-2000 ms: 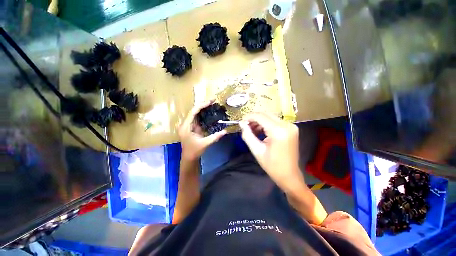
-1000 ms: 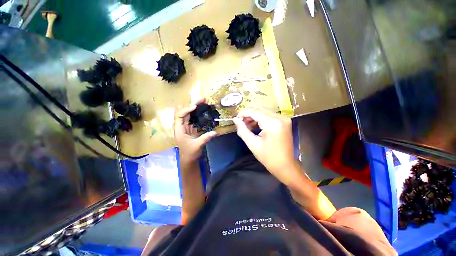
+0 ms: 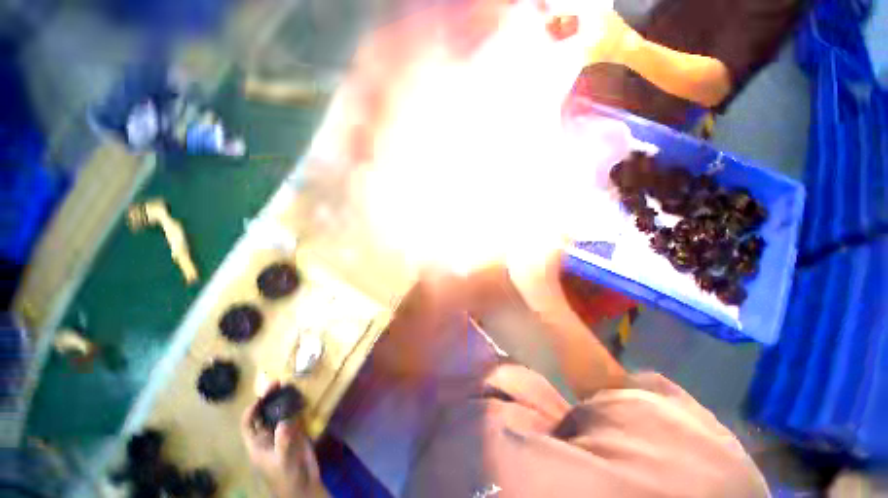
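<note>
My left hand [image 3: 284, 455] holds a black spiky hair piece [image 3: 278, 407] at the bench edge, at the lower left. My right hand is lost in a very bright white glare; only its forearm [image 3: 570, 326] shows clearly, reaching up to the glare. I cannot tell whether it holds anything. The small white glue dish [image 3: 309, 354] lies on the tan mat, up and right of the held piece. Three black spiky hair pieces [image 3: 241, 323] stand in a row on the bench beyond it. The frame is blurred.
A blue bin [image 3: 785, 255] with dark brown parts [image 3: 716, 229] is at the right. More black clumps [image 3: 156, 467] lie at the bench's lower left. Tan branch-like parts [image 3: 173, 239] lie on the green conveyor [image 3: 107, 282]. Another person's arm [image 3: 672, 73] shows at the top.
The view has swung to the right. My right hand has moved away from the hair piece into the glare. My left hand still holds its piece.
</note>
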